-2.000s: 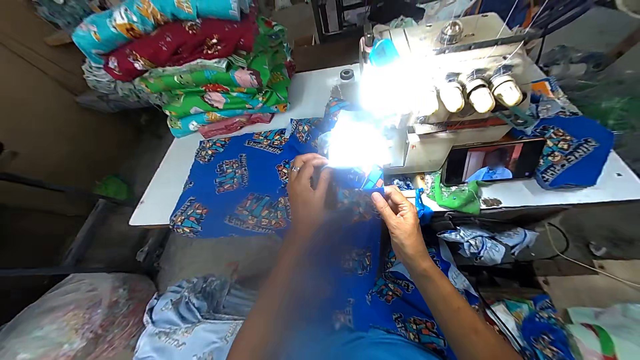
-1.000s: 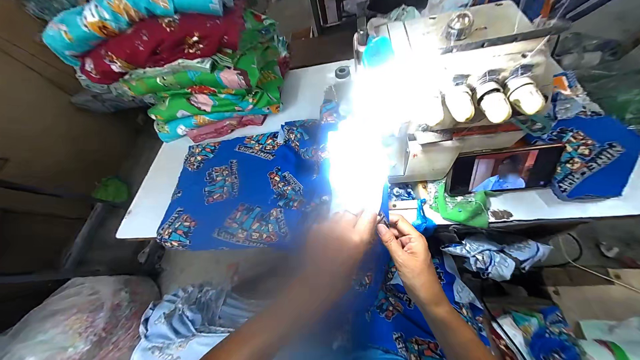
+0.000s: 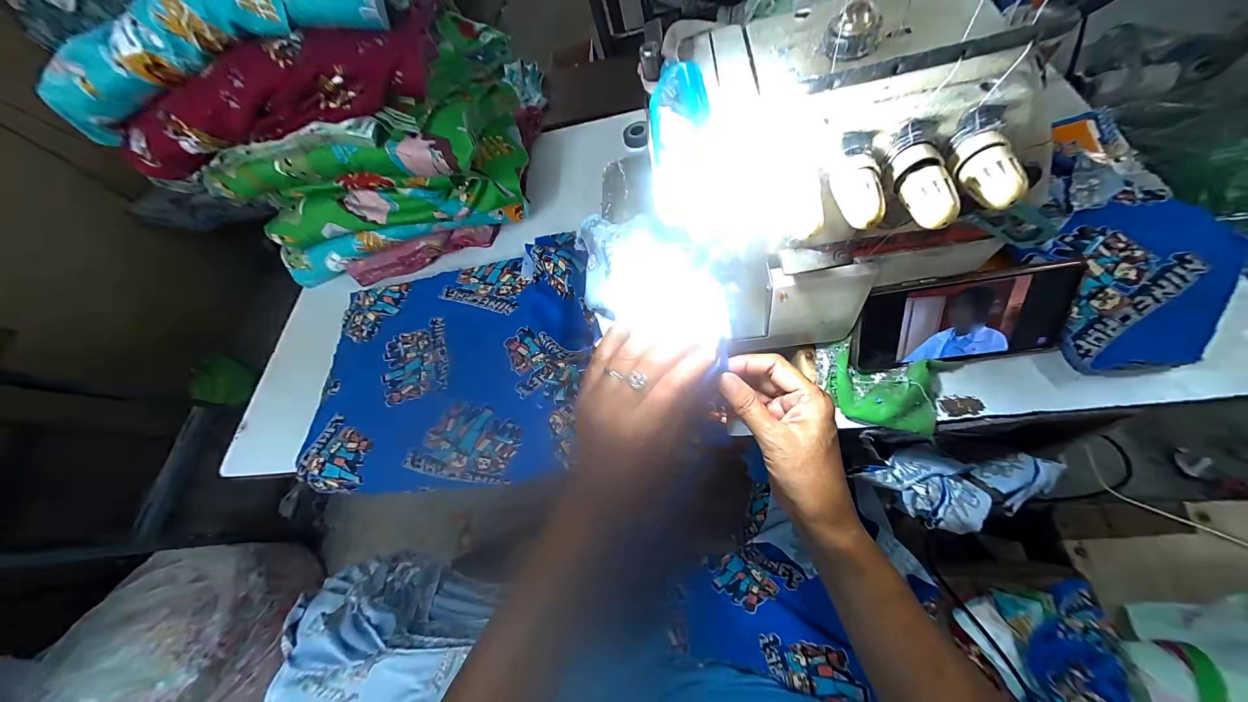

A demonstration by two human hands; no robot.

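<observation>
Blue printed fabric lies over the left part of the white table and hangs down toward the lap. My left hand, with a ring on one finger, rests on the fabric just below the bright lamp glare; its fingertips are washed out. Close beside it, my right hand pinches the fabric's edge between thumb and forefinger. Behind both hands stands an overlock-type sewing machine with several thread guides or tension knobs on its front. The glare hides its needle and presser foot.
Folded printed fabrics are piled at the back left. A phone leans against the machine, beside a green cloth. More blue printed fabric lies at the right. Below are a plastic bag and grey-blue cloth.
My left hand, lower and blurred one second ago, is now further up beside the machine, with its fingers spread on the fabric. My right hand stays near the fabric's edge.
</observation>
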